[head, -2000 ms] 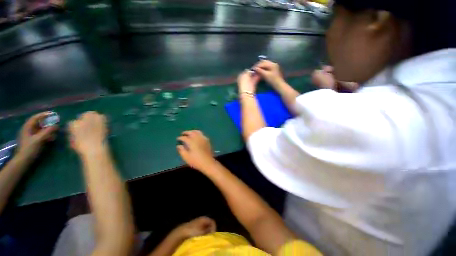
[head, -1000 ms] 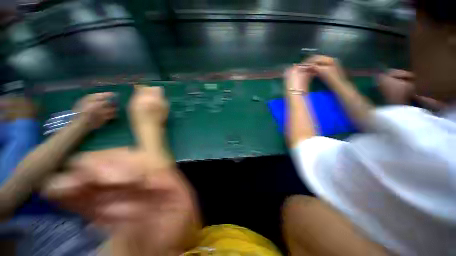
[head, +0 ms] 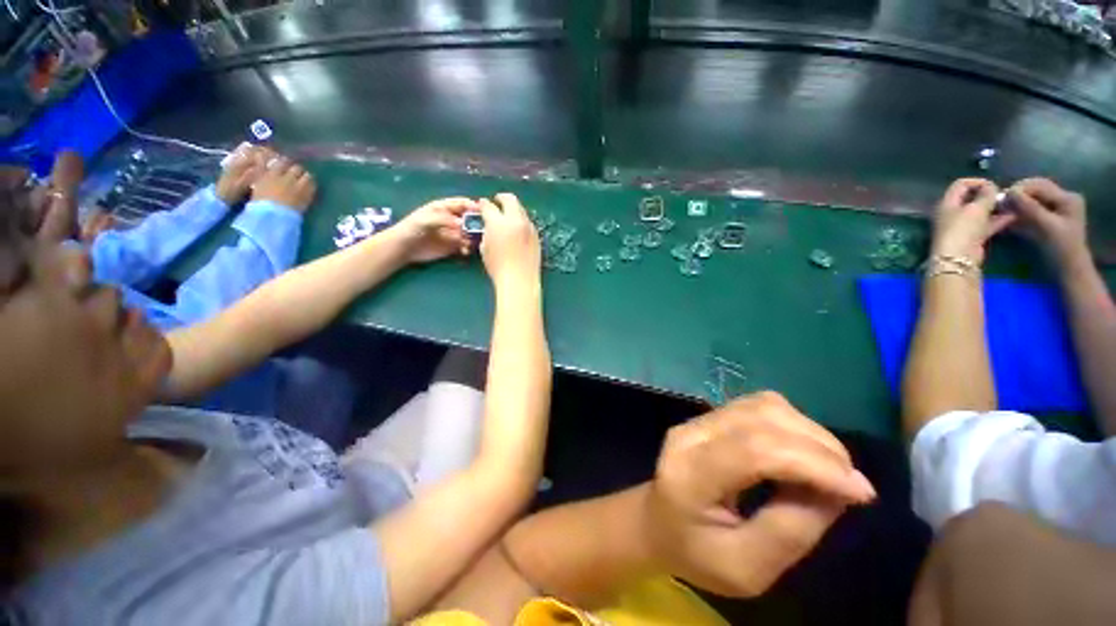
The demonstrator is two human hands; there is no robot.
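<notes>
My left hand (head: 765, 489) is raised in front of the bench edge, fingers curled and thumb closed toward them; nothing shows in it, though the fingertips partly hide their inside. My right hand is out of the picture; bare skin, perhaps my right arm, shows at the lower right edge. Loose clear plastic parts (head: 691, 253) lie scattered on the green bench (head: 624, 320) beyond my left hand. Two squarish frames, one toward the back (head: 652, 210) and a darker one (head: 732, 235), lie among them. A small pale square (head: 698, 208) is near the back edge.
A left neighbour's hands (head: 490, 239) hold a small dark-centred square (head: 472, 224). A right neighbour's hands (head: 1006, 210) work above a blue mat (head: 1028, 336). A green post (head: 590, 98) stands before the dark belt (head: 453, 116). Clear plastic (head: 725, 377) lies at the front edge.
The view has swung left. My left hand, low and then blurred at lower left, now shows clearly at lower centre. My right hand, over the bench two seconds ago, has left the picture.
</notes>
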